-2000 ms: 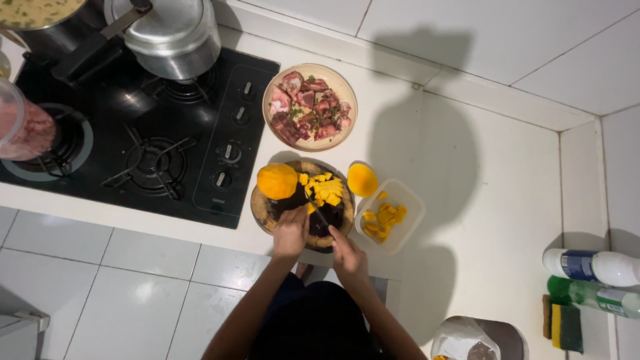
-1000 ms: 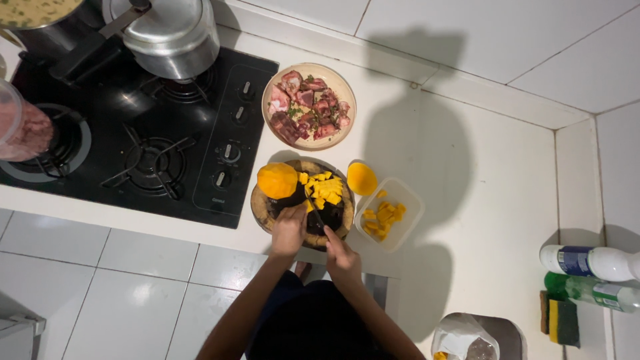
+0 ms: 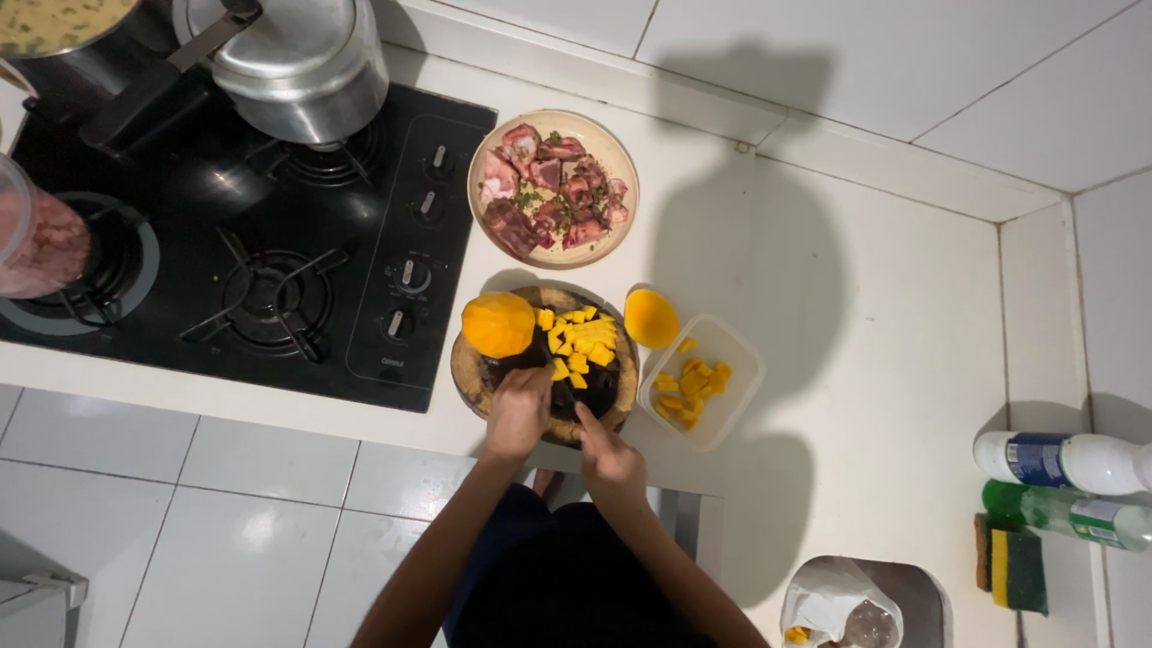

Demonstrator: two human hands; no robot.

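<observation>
My left hand (image 3: 520, 409) rests at the near side of a round wooden cutting board (image 3: 470, 371), its fingertips on a small orange-yellow piece. My right hand (image 3: 612, 457) grips a knife (image 3: 567, 389), whose dark blade points up and left among the pieces. Cubes of orange-yellow flesh (image 3: 589, 337), perhaps squash, lie on the board's dark middle. A large peeled chunk (image 3: 498, 325) sits at the board's upper left. Touching or close to the board's right edge is another chunk (image 3: 652, 318). Beside it stands a translucent plastic container (image 3: 743, 396) with cut pieces (image 3: 697, 387) inside.
A plate (image 3: 627, 202) of raw meat pieces (image 3: 549, 193) is beyond the board. Left is a black gas cooktop (image 3: 360, 297) with a pressure cooker (image 3: 301, 76), a pot (image 3: 81, 63) and a tub of meat (image 3: 45, 238). Bottles (image 3: 1044, 459), sponges (image 3: 1017, 567) and a sink (image 3: 922, 594) are right.
</observation>
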